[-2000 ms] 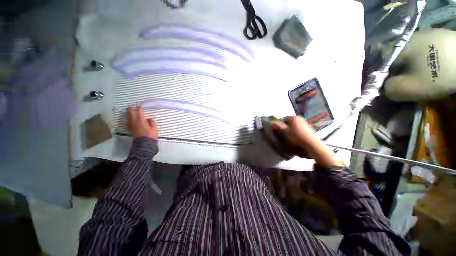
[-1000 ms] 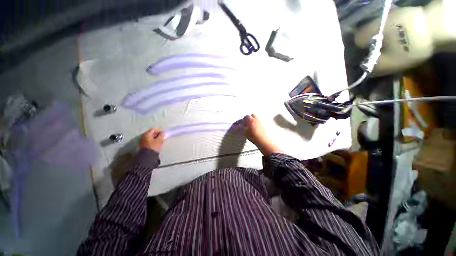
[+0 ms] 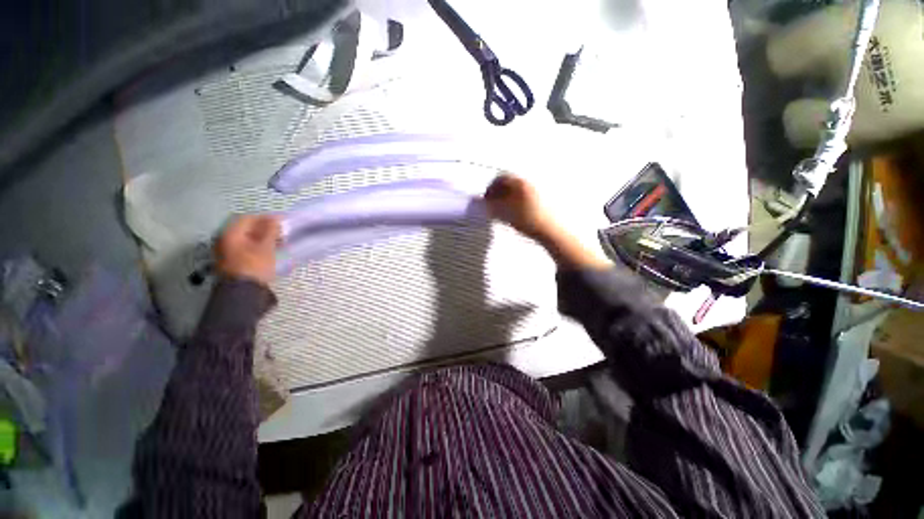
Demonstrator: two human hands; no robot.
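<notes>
My left hand point(image 3: 248, 246) is closed on the left end of a pale lilac collar strip point(image 3: 380, 220). My right hand point(image 3: 512, 200) pinches its right end. The strip is stretched between both hands over other lilac fabric, and a shadow falls on the cloth below. How many layers lie there I cannot tell. Another curved lilac strip point(image 3: 344, 158) lies beyond it on the striped pressing cloth point(image 3: 375, 314). The steam iron point(image 3: 664, 253) stands at the right, partly over a flat dark rectangular rest point(image 3: 648, 193), with no hand on it.
Black shears point(image 3: 489, 76) and a dark angled piece point(image 3: 583, 96) lie at the far side. Grey-white scraps point(image 3: 329, 61) lie far left. A small red item point(image 3: 705, 307) is near the right edge. A brown block point(image 3: 270, 383) is partly hidden by my left sleeve. Hose and cord run off right.
My right hand let go of the iron, which now stands at the right. Both hands took a strip's ends and have moved from the near part of the cloth to the farther strips.
</notes>
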